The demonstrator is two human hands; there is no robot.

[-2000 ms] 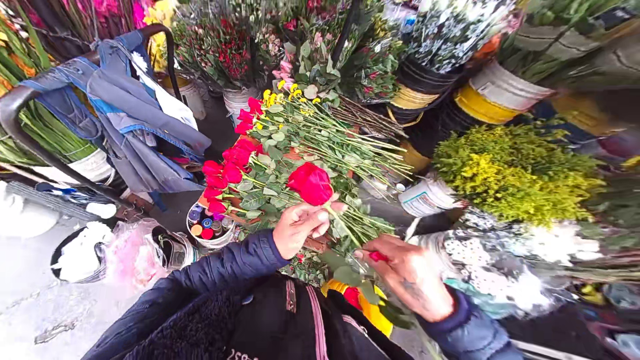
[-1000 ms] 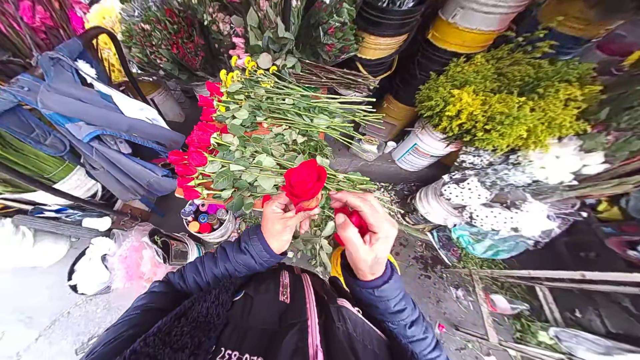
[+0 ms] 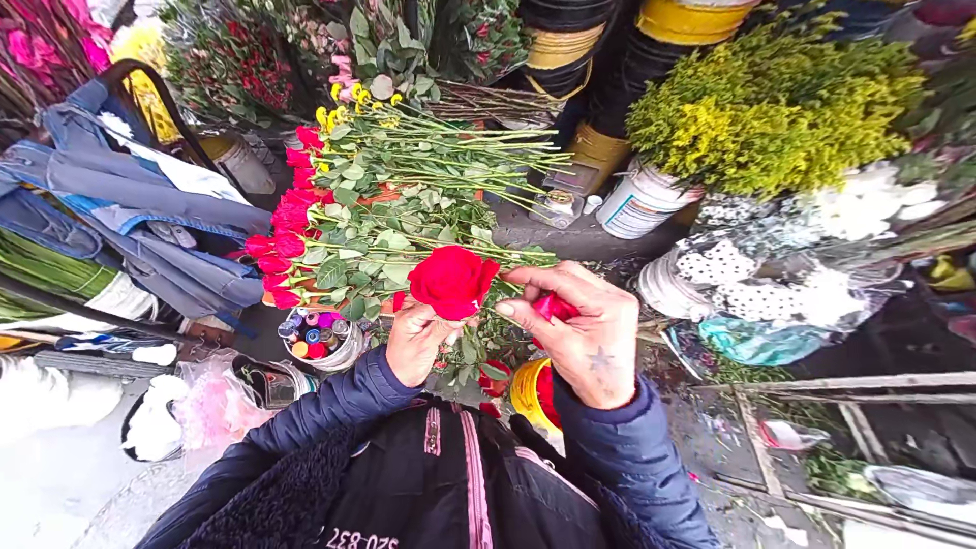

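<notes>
My left hand holds a large open red rose just below its bloom, the fingers partly hidden by the petals. At the right side of the bloom is my right hand, with loose red petals held in its curled fingers; its thumb and forefinger reach toward the rose. Behind both hands lie long-stemmed red roses, heads to the left and stems to the right. Small yellow flowers lie at the far end of the pile. Below my right hand, a yellow bucket holds red petals.
A white bucket of ribbon spools or similar small rolls stands left of my left hand. Yellow-green foliage rises over a white bucket at the right. Dotted wrapping lies nearby. Blue-grey cloth hangs over a dark frame at the left.
My right hand has moved back up beside the rose from lower down, where it was closed around red petals one second ago. My left hand still holds the rose.
</notes>
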